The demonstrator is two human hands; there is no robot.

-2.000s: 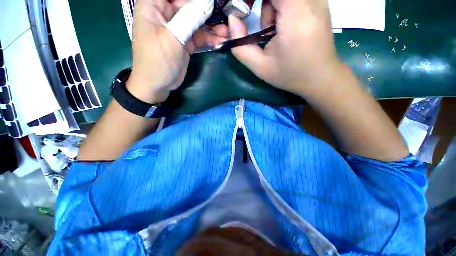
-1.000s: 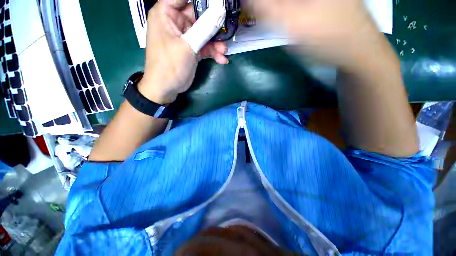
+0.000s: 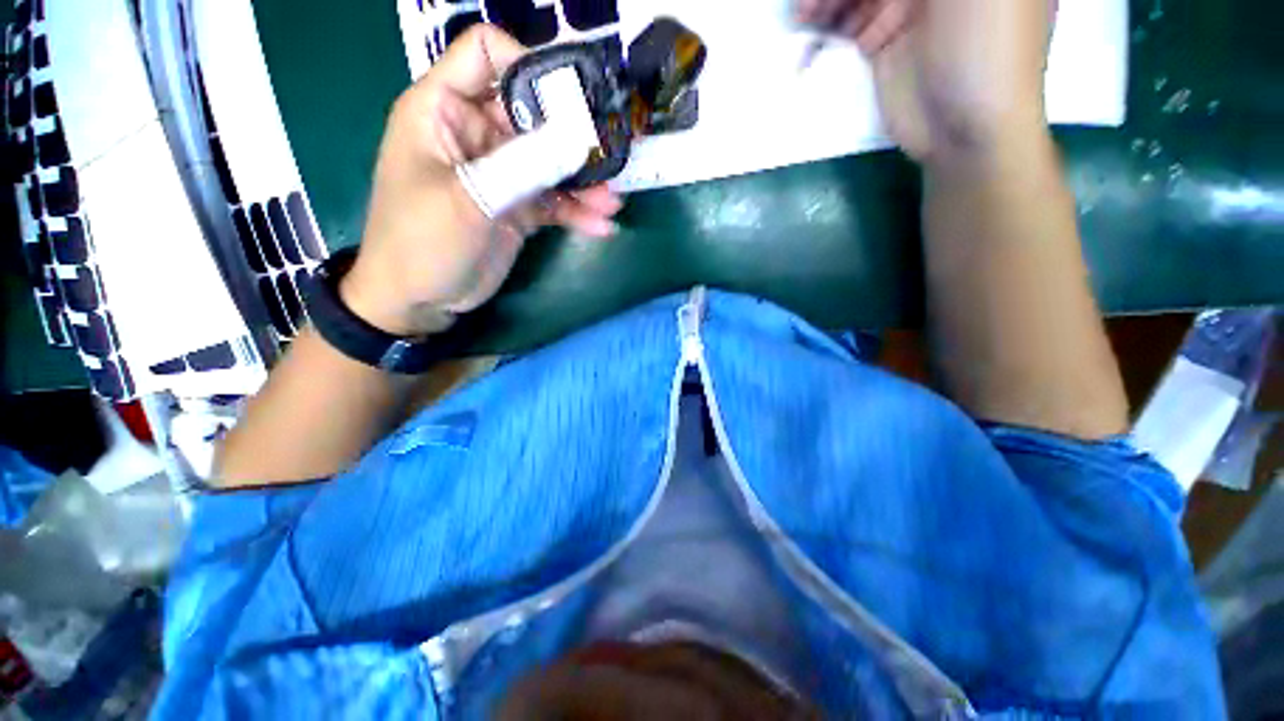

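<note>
My left hand [image 3: 458,197], with a white wrap on one finger, holds a black watch housing [image 3: 610,120] above the mat. A dark piece with an orange-gold flex cable [image 3: 649,113] hangs off the housing's right side. My right hand [image 3: 922,49] is at the top right, apart from the housing and cut off by the top edge. Its fingers are blurred. A small thin dark tip shows below them over a white sheet, but I cannot tell what it is.
White sheets [image 3: 789,120] lie under the hands on the green mat [image 3: 746,233]. An adhesive sheet with black pieces [image 3: 528,17] lies behind the left hand. Curved adhesive sheets [image 3: 113,155] lie at the far left. Small bits [image 3: 1176,99] are scattered at the right.
My right hand has moved away from the housing to the upper right; the tweezers seen earlier are no longer clear. My left hand has come lower, showing the housing and its side piece.
</note>
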